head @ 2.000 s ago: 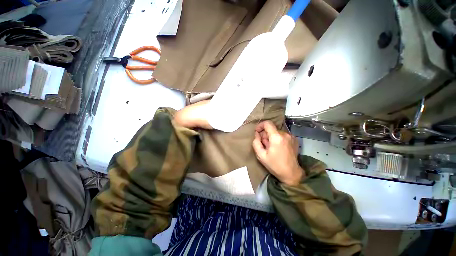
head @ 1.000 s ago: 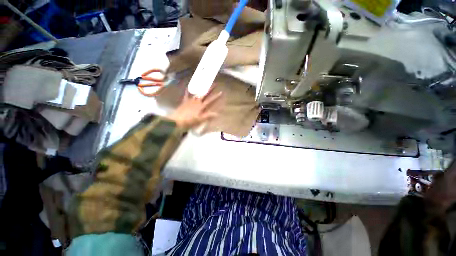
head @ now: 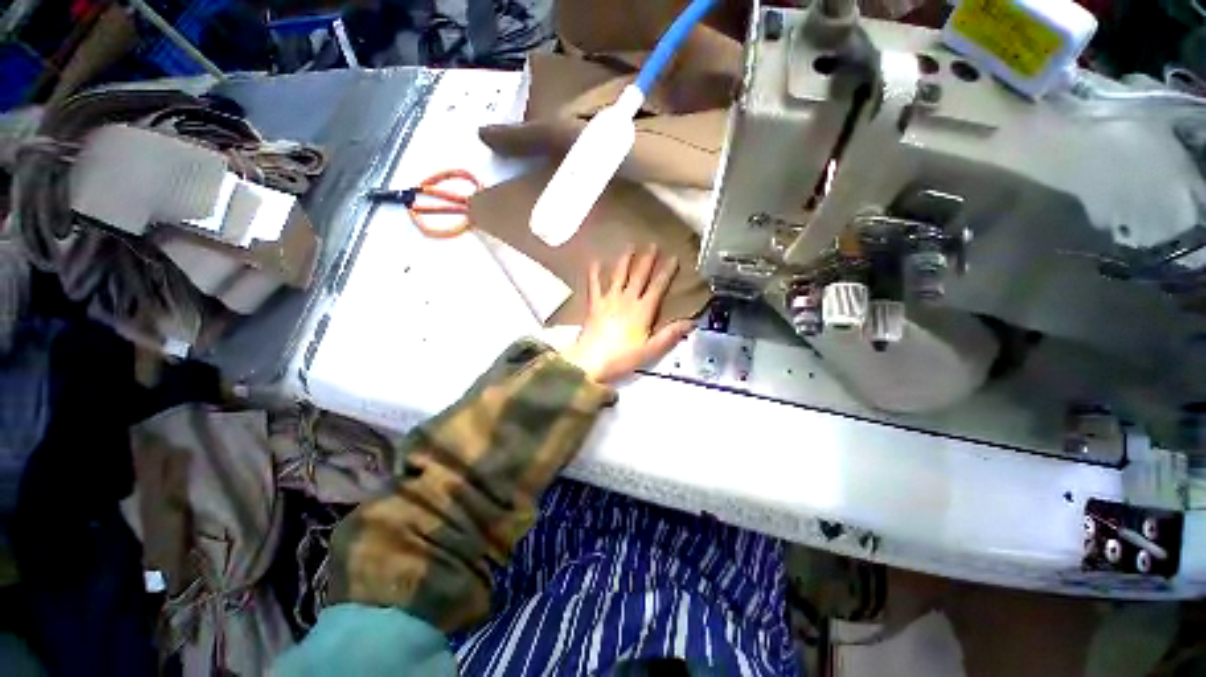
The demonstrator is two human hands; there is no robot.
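A brown panel (head: 582,218) lies on the white table with its right edge at the needle area of the sewing machine (head: 794,172). My left hand (head: 628,315) lies flat on the panel's front edge with fingers spread, left of the needle. A pale underside or layer (head: 526,275) shows at the panel's left edge. A white blow nozzle (head: 585,176) on a blue hose hangs over the panel and hides part of it. My right hand is not in view.
Orange-handled snips (head: 442,204) lie on the table (head: 384,331) left of the panel. Bundled cut pieces (head: 146,179) with white labels are on the grey surface at left. More brown pieces (head: 688,146) lie behind the nozzle. A switch box (head: 1131,537) is at the right front edge.
My right hand has left the panel and gone out of view. My left hand has come from under the nozzle to the panel's front edge near the needle. The view has shifted.
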